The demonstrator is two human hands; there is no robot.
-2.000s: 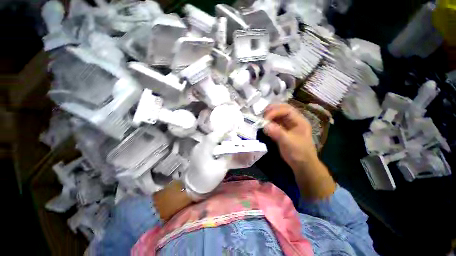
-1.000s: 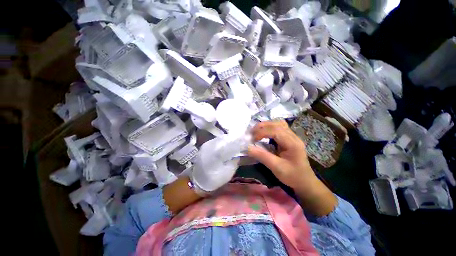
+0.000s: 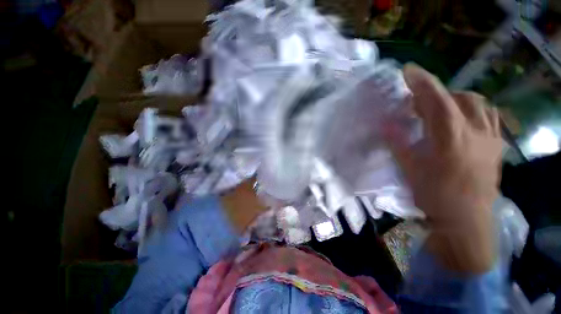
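Note:
The view is heavily blurred. My bare right hand (image 3: 452, 147) is raised large at the right, its fingers at the right edge of a blurred pale plastic part (image 3: 363, 122), which it appears to grip. My left hand, in a white glove (image 3: 284, 175), is low at the centre with its bare wrist showing. The glove blends with the white parts, so its fingers and anything in them cannot be made out. White plastic parts (image 3: 246, 92) lie heaped behind and left of the hands.
An open brown carton (image 3: 83, 202) with white parts stands at the left. The small box of tiny hardware (image 3: 397, 245) shows partly beside my right forearm. More pale parts (image 3: 513, 224) lie at the right edge. A bright light spot is at the far right.
My right hand has moved up and right, away from my gloved left hand, and looks much larger. A big pale part now shows between them. The view has shifted, with more carton visible at left.

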